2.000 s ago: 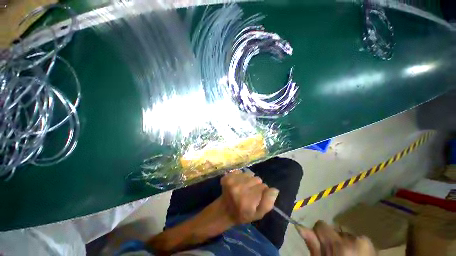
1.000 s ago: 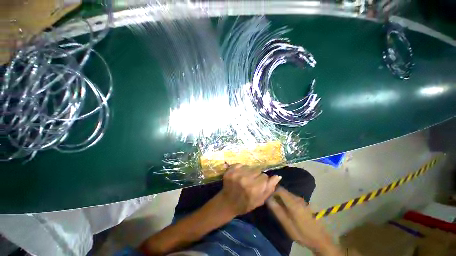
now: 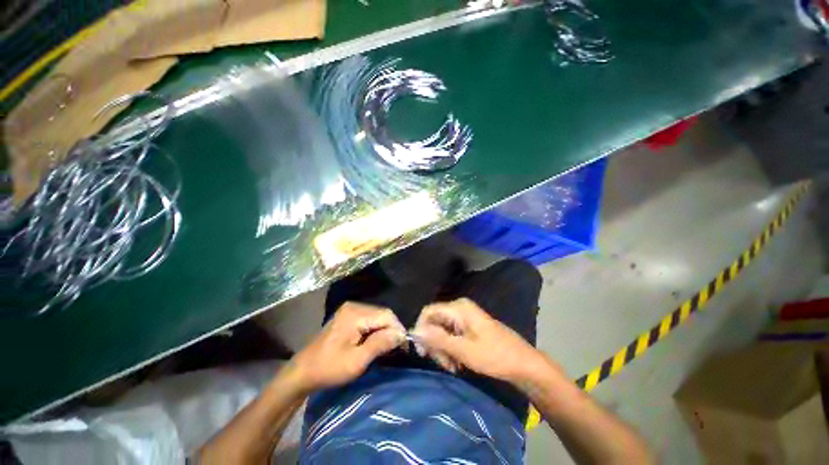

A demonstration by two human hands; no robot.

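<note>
My left hand [image 3: 356,345] and my right hand [image 3: 464,338] meet over my dark-clothed lap, fingertips nearly touching. Both pinch a tiny silvery piece [image 3: 410,337] between them, likely a bit of strand; most of it is hidden in the fingers. On the green bench, the yellow block [image 3: 377,230] lies at the near edge with short clear offcuts [image 3: 289,272] around it. Behind it are the C-shaped bundle of silver strands [image 3: 382,123] and, to its left, the fan of clear strips [image 3: 286,154].
A tangled heap of looped strands [image 3: 95,218] lies at left, near cardboard sheets [image 3: 164,36]. A small strand bundle [image 3: 579,41] is at the far right. A blue bin [image 3: 545,218] stands below the bench edge. White plastic sheeting [image 3: 164,413] is at lower left, a cardboard box [image 3: 754,390] at lower right.
My right hand has come in from the lower right to meet my left hand over the lap. My left hand has moved back from the bench edge. The view has shifted, showing more of the blue bin.
</note>
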